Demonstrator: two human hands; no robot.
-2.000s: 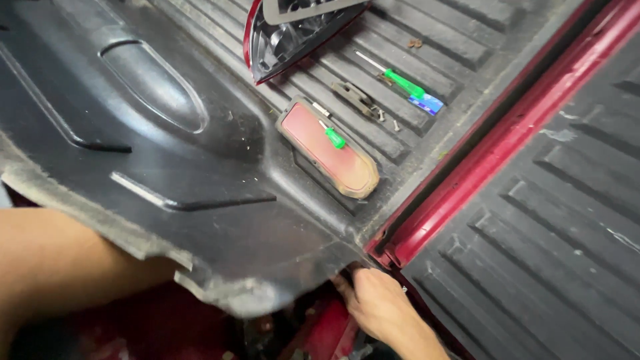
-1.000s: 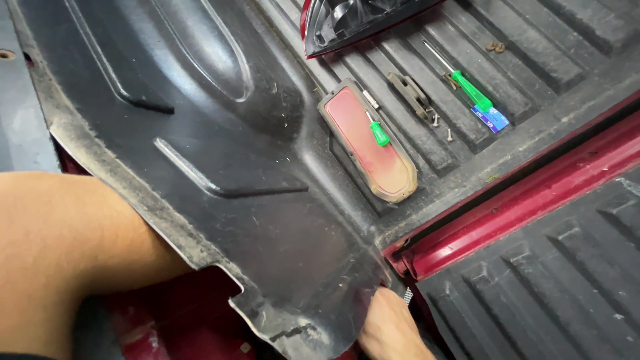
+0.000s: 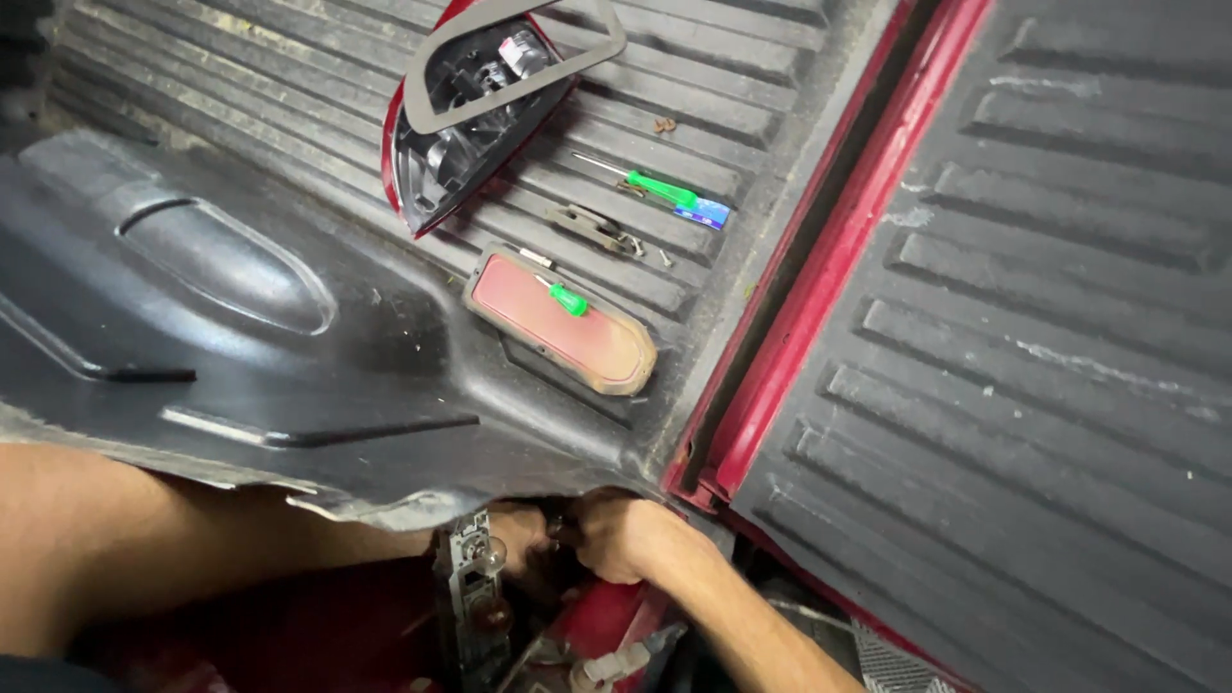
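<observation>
At the truck bed's rear corner, under the raised edge of the black plastic bed liner (image 3: 385, 472), my left hand (image 3: 520, 541) reaches in from the left. My right hand (image 3: 621, 534) comes from the lower right, its fingers bent close to the left hand at a small dark piece. Whether either hand grips it cannot be made out, as shadow and the hands cover the fingertips. Just left of and below my left hand is a tail light bulb holder (image 3: 474, 587) with clear and amber bulbs. A pale plastic connector or socket (image 3: 616, 664) shows below my right hand.
On the ribbed bed lie a tail light housing (image 3: 481, 115) with a grey gasket (image 3: 515, 91), a red cover plate (image 3: 563, 327) bearing a short green screwdriver (image 3: 568, 299), a longer green screwdriver (image 3: 661, 188), a bracket (image 3: 589, 226) and screws (image 3: 665, 257). The ribbed tailgate (image 3: 991, 289) is at right.
My left hand, hidden under the liner before, now shows beside my right hand. The bulb holder has come into sight. The view has shifted noticeably.
</observation>
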